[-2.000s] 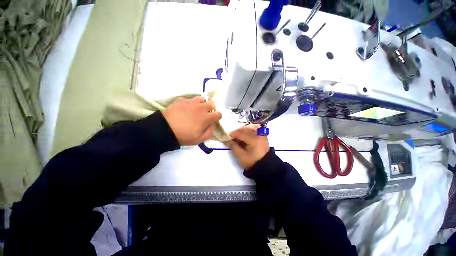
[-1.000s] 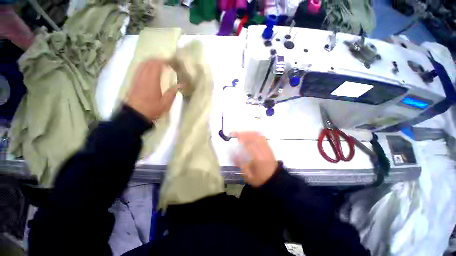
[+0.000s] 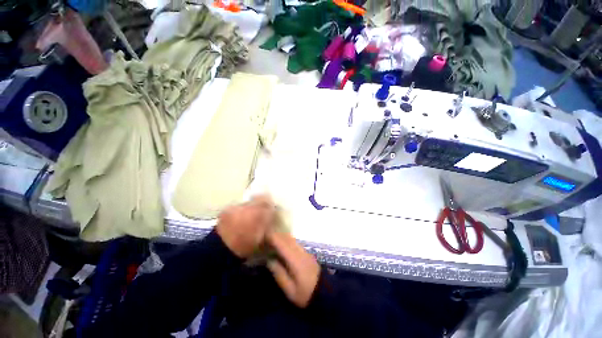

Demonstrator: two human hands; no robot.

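My left hand (image 3: 245, 226) and my right hand (image 3: 295, 267) are close together at the table's front edge, left of the needle. Between them is a small bunched khaki garment piece (image 3: 265, 251), blurred and mostly hidden by the fingers. Both hands appear closed on it. A smooth khaki panel (image 3: 221, 148) lies flat on the table beyond and left of my hands. The presser foot area (image 3: 357, 164) of the white sewing machine (image 3: 475, 142) has no cloth under it.
Red-handled scissors (image 3: 460, 230) lie right of the needle, beside a slim tool with dark green wrapping (image 3: 515, 257). A crumpled khaki heap (image 3: 122, 158) hangs over the left table edge. Coloured scraps (image 3: 343, 53) lie behind the machine. White cloth (image 3: 561, 310) is at right.
The khaki piece that stretched down over the table edge is now bunched between my hands. My left hand has moved down and right to meet my right hand. The view has shifted, showing more behind the machine.
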